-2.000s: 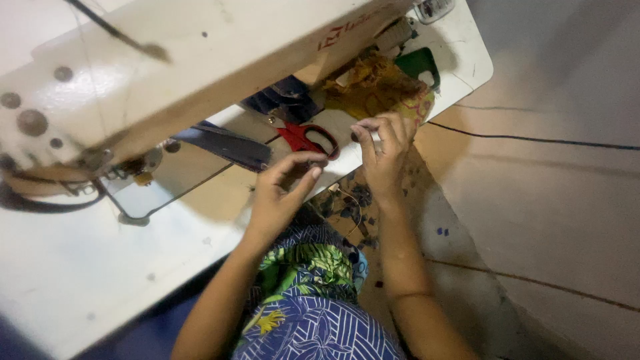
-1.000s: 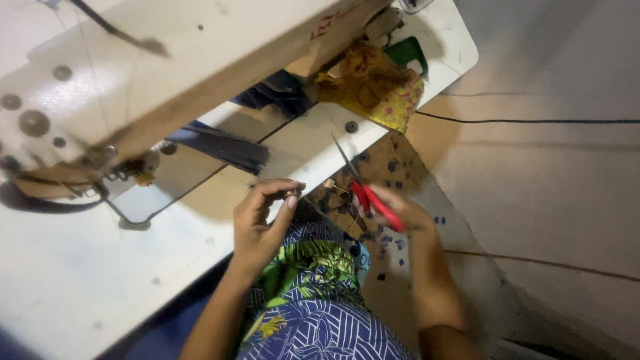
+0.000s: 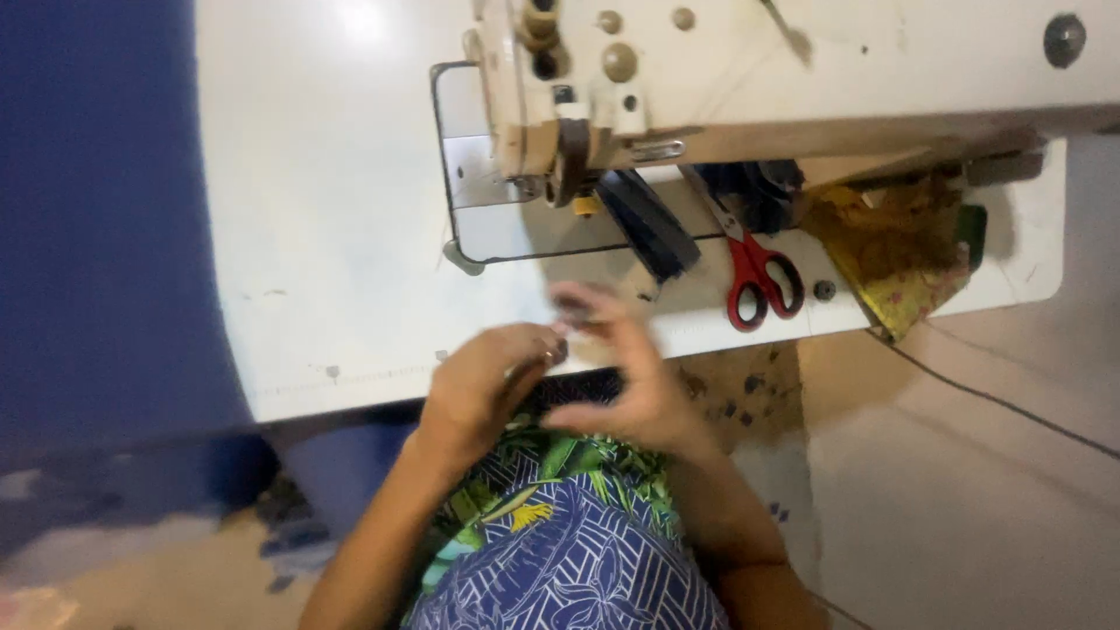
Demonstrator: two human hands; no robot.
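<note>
Near the front edge of the white sewing machine table (image 3: 306, 306), my left hand (image 3: 481, 381) pinches a small dark piece (image 3: 556, 352), too blurred to name. My right hand (image 3: 626, 376) is beside it, thumb and fingers apart and motion-blurred; whether it holds anything small cannot be made out. Red-handled scissors (image 3: 750, 280) lie on the table to the right, their blades pointing up toward the machine. A dark blue fabric strip (image 3: 647, 227) lies left of the scissors, one end near the presser foot of the sewing machine (image 3: 761, 96).
Dark fabric (image 3: 757, 192) is bunched under the machine arm. A yellow patterned cloth (image 3: 910, 254) hangs over the table's front edge at right, beside a green object (image 3: 971, 236). Small dark scraps (image 3: 744, 394) litter the floor. A black cord (image 3: 997, 398) runs off to the right.
The scissors, in my right hand one second ago, now lie on the table. My right hand has come close to my left. The view has swung toward the table's left end.
</note>
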